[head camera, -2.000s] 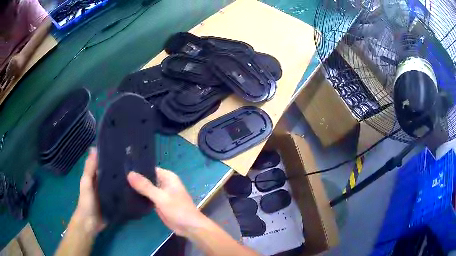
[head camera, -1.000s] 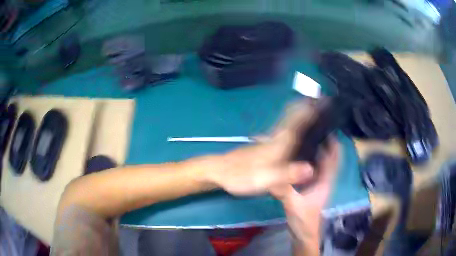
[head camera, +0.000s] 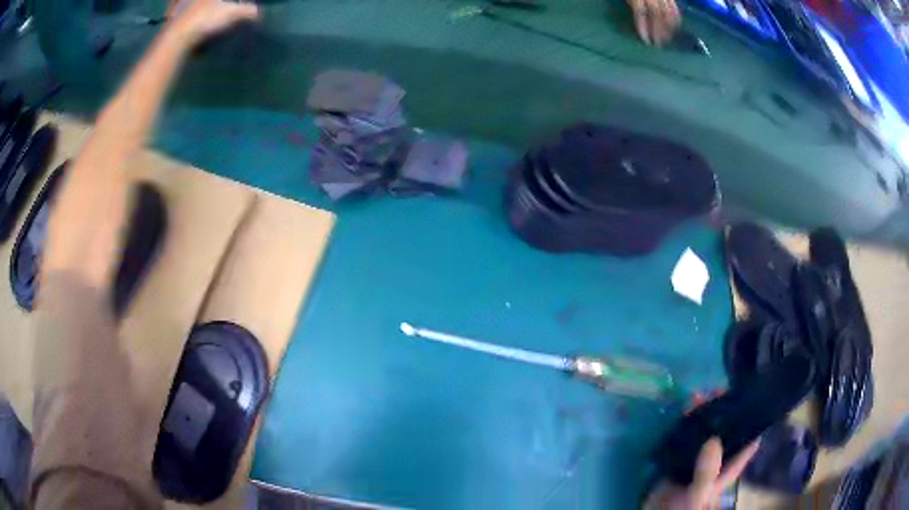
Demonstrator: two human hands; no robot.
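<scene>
My left hand (head camera: 214, 14) is stretched to the top left edge, partly cut off; a dark shape is under its fingers, and I cannot tell if it is held. My right hand (head camera: 706, 486), low at the right and partly cut off, holds a black oval piece (head camera: 738, 413) tilted beside the black oval heap (head camera: 847, 369). A screwdriver (head camera: 488, 348) with a clear green handle lies on the green mat (head camera: 449, 269). A stack of black ovals (head camera: 618, 189) stands at the back. Grey square plates (head camera: 364, 129) lie loosely piled left of it.
A black oval housing (head camera: 214, 408) with a grey square in it lies on the left cardboard (head camera: 289, 239); more ovals lie beyond, partly behind my left arm. A small white piece (head camera: 690, 276) lies right of the mat. Another person's hand (head camera: 655, 18) is at the top edge.
My hands were together around a dark piece. My left hand has moved far up and left; my right hand has moved down and right with a black oval. The view has shifted.
</scene>
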